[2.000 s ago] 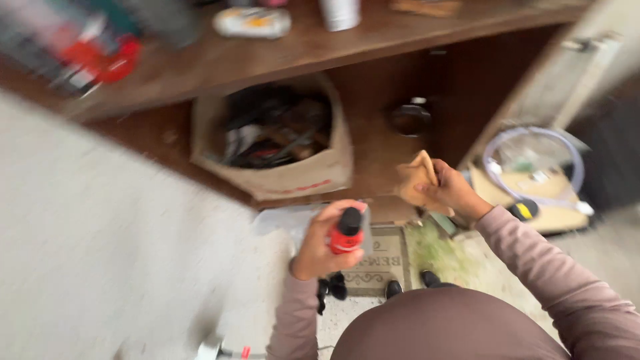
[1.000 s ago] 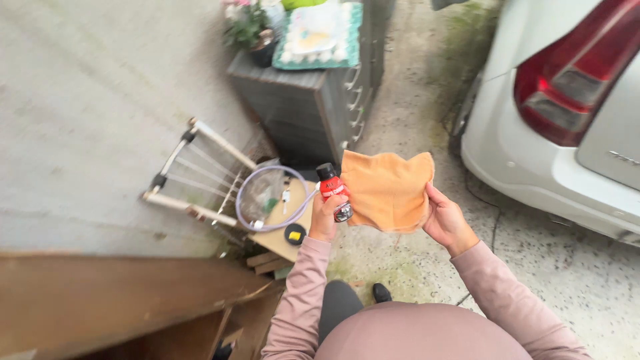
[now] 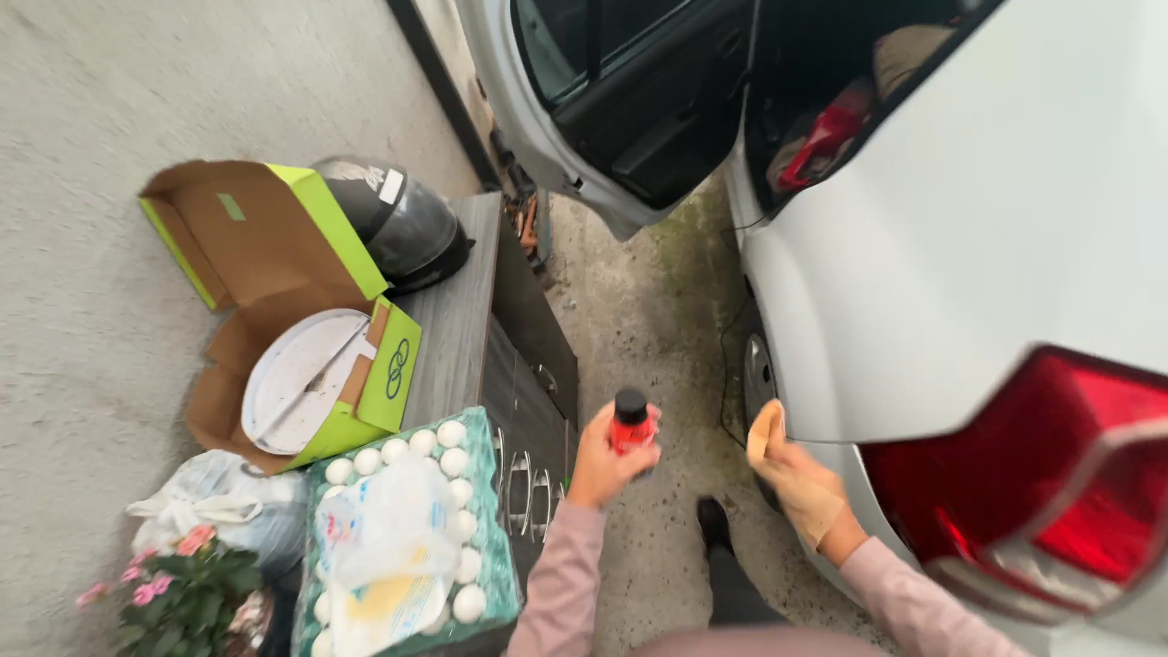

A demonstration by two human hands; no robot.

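My left hand (image 3: 602, 461) is wrapped around a small red bottle (image 3: 631, 431) with a black cap, held upright beside the grey drawer cabinet. My right hand (image 3: 803, 493) grips an orange cloth (image 3: 765, 436), bunched at the fingers, close to the side of a silver car (image 3: 912, 301). Part of the cloth is hidden by the hand. The two hands are apart, above the concrete floor.
The grey cabinet (image 3: 452, 310) bears a motorcycle helmet (image 3: 392, 219), an open green cardboard box (image 3: 388, 370) and a teal egg tray (image 3: 497, 511). A potted plant (image 3: 196, 584) stands at lower left. An open car door (image 3: 630, 119) stands ahead, and the red tail light (image 3: 1013, 465) is at right.
The view has swung from the wooden shelf to the cabinet and car. The cloth, spread between both hands one second ago, is now bunched in my right hand, apart from the bottle.
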